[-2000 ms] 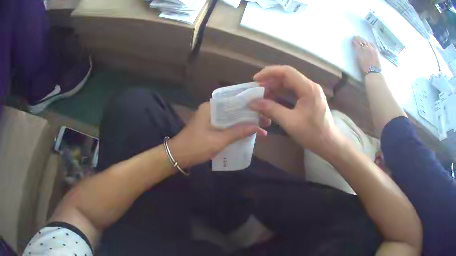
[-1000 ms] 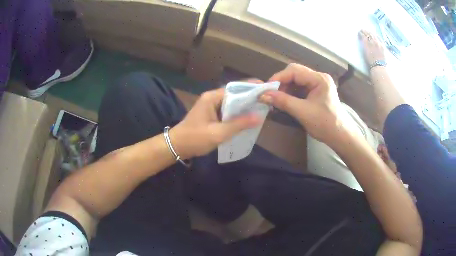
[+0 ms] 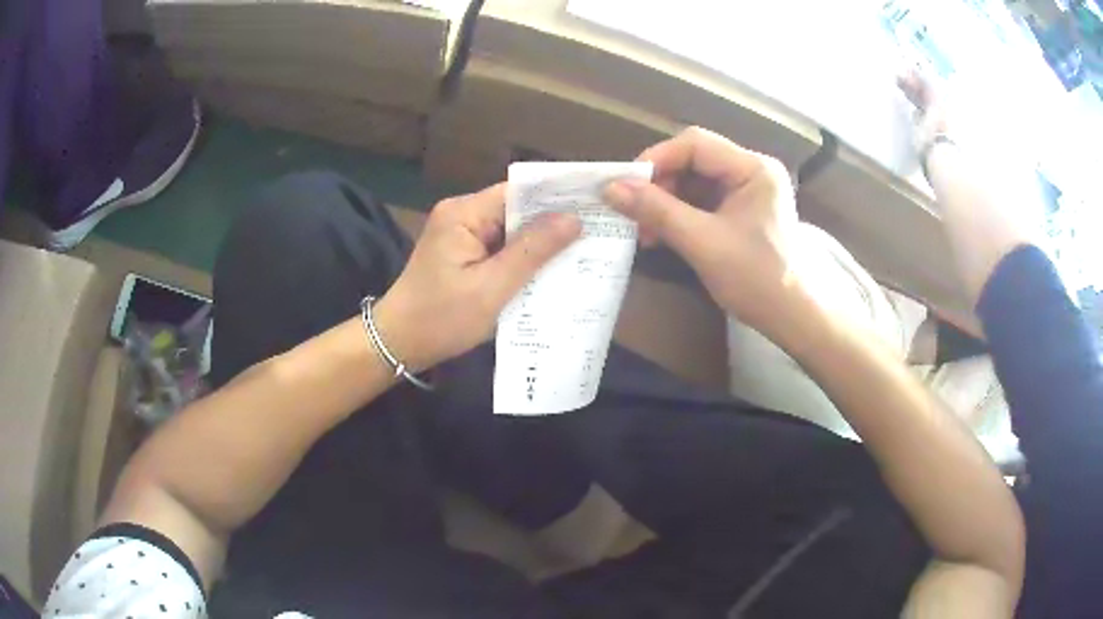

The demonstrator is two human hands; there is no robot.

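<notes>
A white instruction leaflet [image 3: 559, 308] with dense dark print hangs as a narrow strip over my lap, its lower end free and slightly curved. My left hand [image 3: 484, 260] grips its left side, thumb on the printed face and fingers behind. My right hand [image 3: 714, 218] pinches its upper right corner between thumb and index finger. The fingers behind the leaflet are hidden, and I cannot tell how many layers it has.
Brown cartons [image 3: 605, 133] with a white sheet [image 3: 726, 61] on top stand ahead. Another person's arm [image 3: 986, 218] reaches over the sheet at right. A phone [image 3: 163, 302] and a clear bag [image 3: 163, 369] lie at left. Another person's shoe [image 3: 133, 181] is at upper left.
The leaflet's folded upper part now shows as a flat printed face, and its top edge is straight. My left thumb has moved up and left along it. The view has shifted slightly.
</notes>
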